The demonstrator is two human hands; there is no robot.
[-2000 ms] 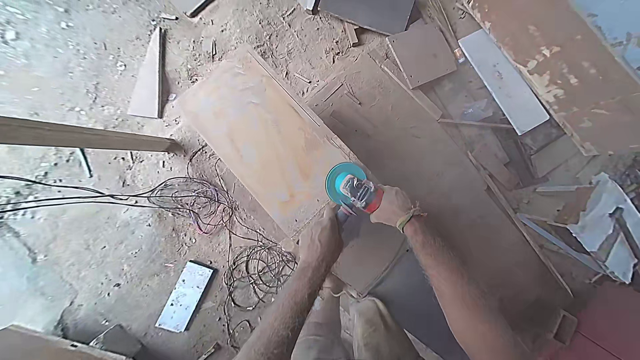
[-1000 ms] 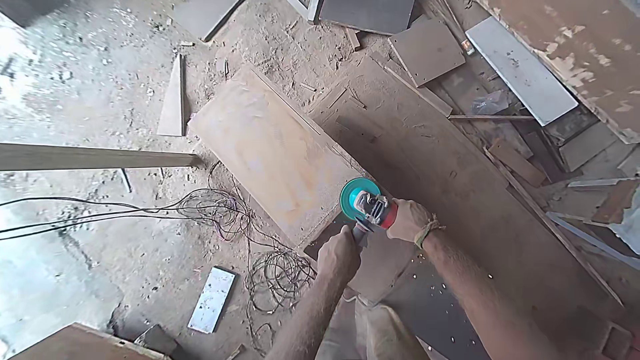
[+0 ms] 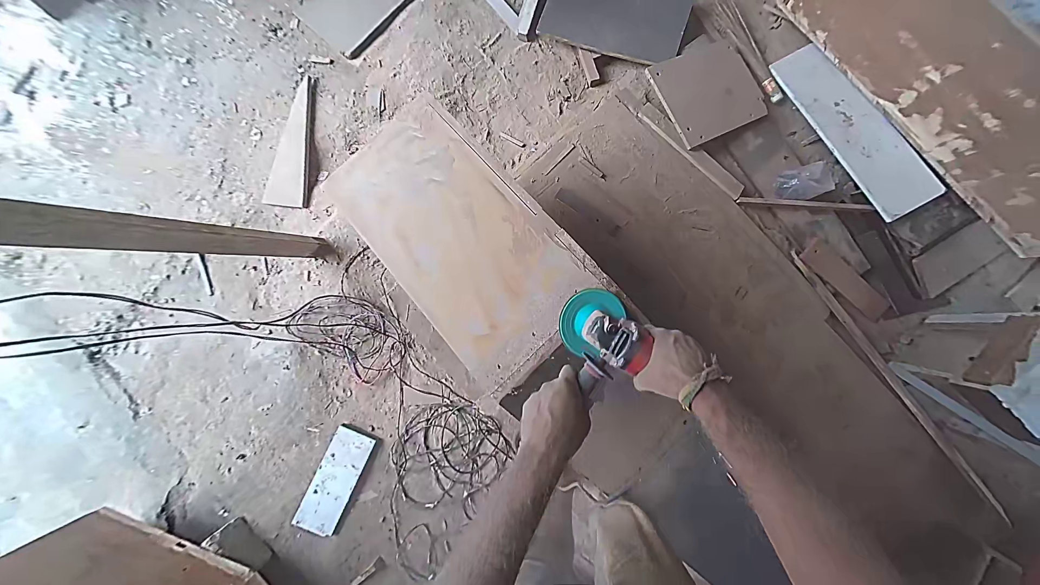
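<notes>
With my right hand (image 3: 673, 363) I grip the red body of an angle grinder (image 3: 621, 341); a cord bracelet circles that wrist. My left hand (image 3: 556, 414) is closed around the grinder's side handle (image 3: 591, 374). The grinder's round teal disc (image 3: 578, 307) lies over the near right corner of a pale, dusty wooden panel (image 3: 455, 236). Whether the disc touches the surface cannot be told. A brown board (image 3: 634, 431) lies just below the tool, close to my knees.
Tangled black cables (image 3: 451, 447) lie left of the panel. A wooden post (image 3: 162, 230) juts in from the left. A white board (image 3: 857, 130), a square brown board (image 3: 707, 92) and wood offcuts lie at the right. A small white slab (image 3: 335, 479) rests on the floor at lower left.
Both hands stay on the grinder, and its disc remains near the same corner of the panel. The view has shifted somewhat.
</notes>
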